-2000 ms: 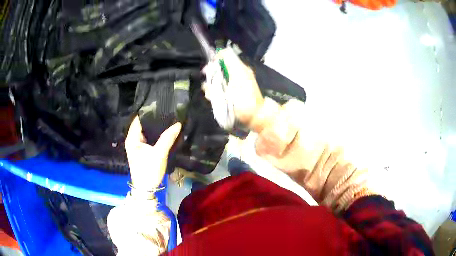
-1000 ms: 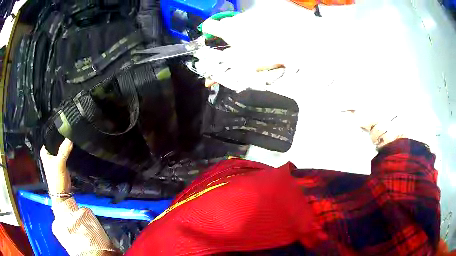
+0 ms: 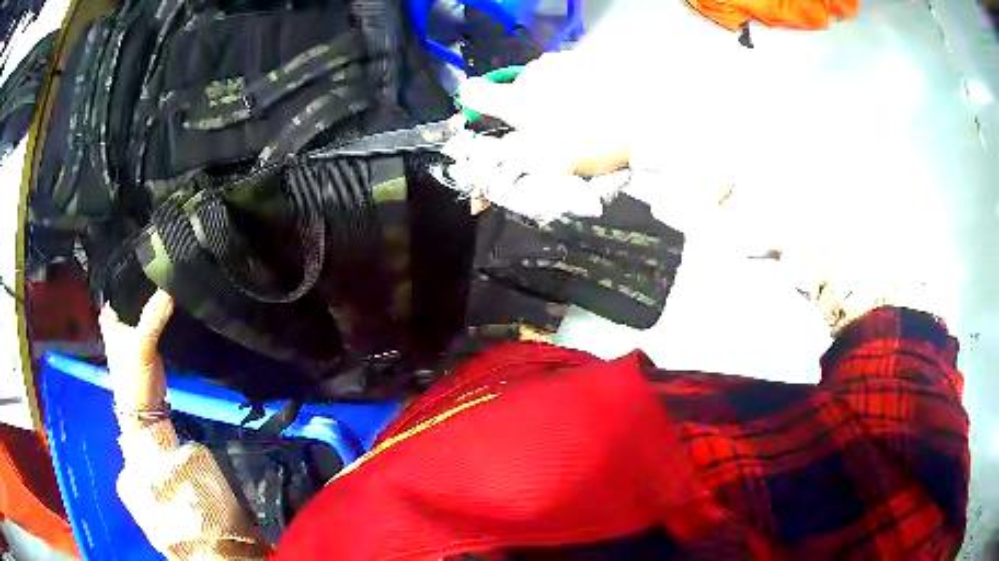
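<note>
A black and camo backpack [image 3: 378,263] lies in front of me, with a webbing loop hanging across it. My left hand [image 3: 139,329] grips its lower left edge between thumb and fingers. My right hand [image 3: 548,132] is washed out by glare but is closed on scissors [image 3: 383,142] with green handles and a pale wrap [image 3: 515,181]. The silver blades point left, along the bag's upper edge near a row of webbing. I cannot tell if they touch it. A strap panel [image 3: 619,263] extends to the right of the bag.
More dark camo backpacks [image 3: 236,82] are heaped behind at upper left. A blue bin [image 3: 82,427] holding dark bags stands at lower left. A blue stool [image 3: 520,16] is at the top. An orange bundle [image 3: 778,11] lies on the pale floor at upper right.
Over two seconds, my left hand moved left to the bag's edge, and the scissors turned to point left. Over the last second, the hands barely moved; the view shifted slightly.
</note>
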